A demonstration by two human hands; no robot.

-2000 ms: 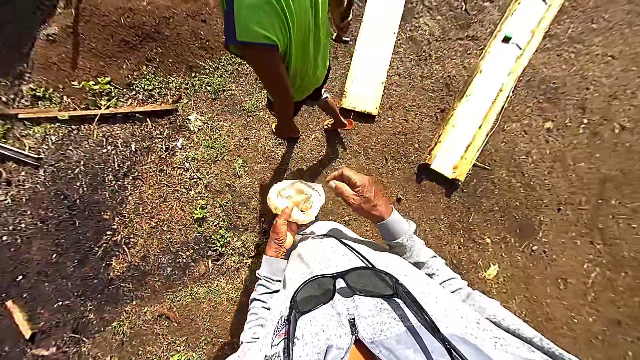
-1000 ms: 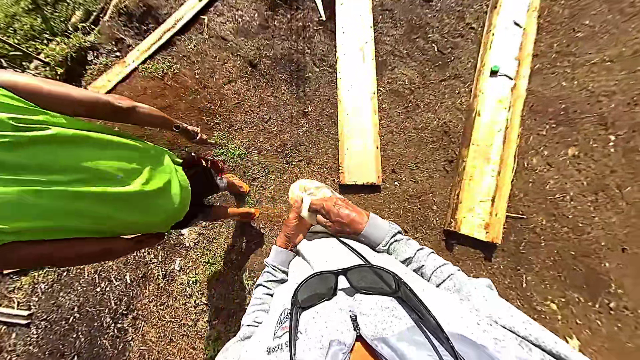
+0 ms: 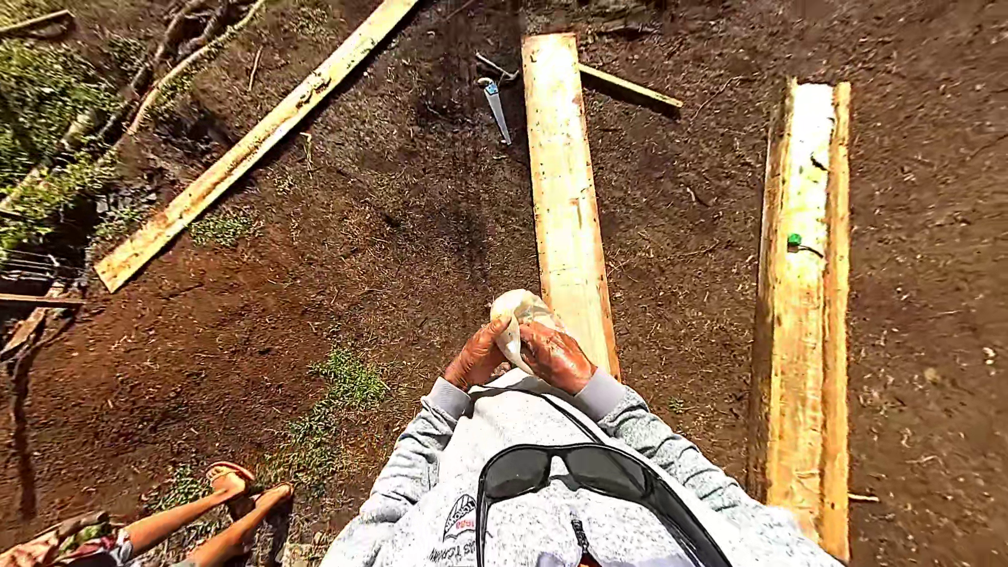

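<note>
A whitish, thin-walled pouch or bag [image 3: 516, 311] is held between both hands, in front of my chest. My left hand [image 3: 479, 356] grips its left edge, fingers curled around the rim. My right hand [image 3: 557, 356] is at its right side, with the fingers partly inside or behind the pouch; its contents cannot be made out. Just beyond the right hand lies the near end of a long wooden plank [image 3: 573, 236]. Dark sunglasses [image 3: 579, 472] hang at the front of my grey top.
A handsaw [image 3: 496, 110] lies beside the middle plank, near a short wooden strip [image 3: 630, 87]. On the right is a trough-like pair of boards [image 3: 799, 354] bearing a small green object [image 3: 794, 240]. Another plank [image 3: 252, 153] slants at left, by branches [image 3: 157, 79]. A person's legs [image 3: 224, 512] show lower left.
The view has swung a good deal. My right hand, apart from the pouch two seconds ago, is now on it. The person in the green shirt is now mostly out of view, with only the legs showing.
</note>
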